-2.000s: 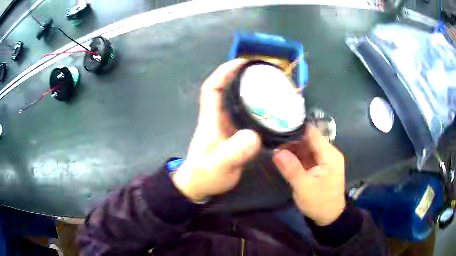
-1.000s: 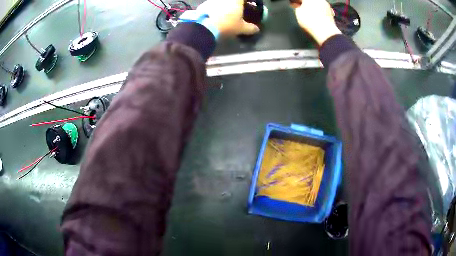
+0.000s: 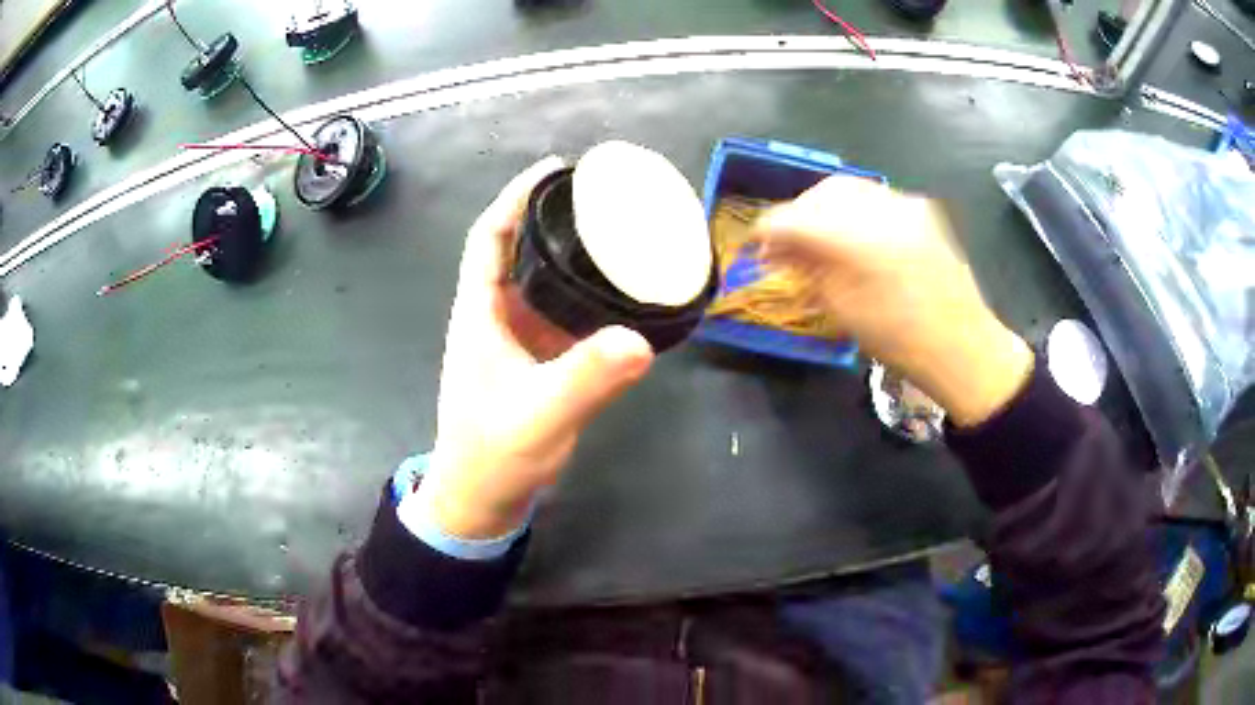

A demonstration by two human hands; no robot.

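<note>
My left hand [image 3: 516, 372] holds a black round lamp housing [image 3: 551, 269] at the centre, raised above the mat. A white disc [image 3: 641, 223] sits tilted at the housing's open face, its upper edge standing out past the rim. My right hand [image 3: 881, 269] is over the blue parts bin [image 3: 785, 342], blurred, fingers bent down at the yellow sticks [image 3: 785, 306]. Whether its fingertips grip a stick cannot be told.
Two black lamp units [image 3: 231, 232] with red wires lie at left. More units [image 3: 209, 64] lie beyond the pale rail [image 3: 551, 66]. A silver disc [image 3: 904, 402], a loose white disc [image 3: 1076, 361] and a plastic bag [image 3: 1170, 248] lie at right.
My hands have come back from beyond the rail to the near mat. My left hand now holds a housing with a white disc; my right hand has moved to the bin.
</note>
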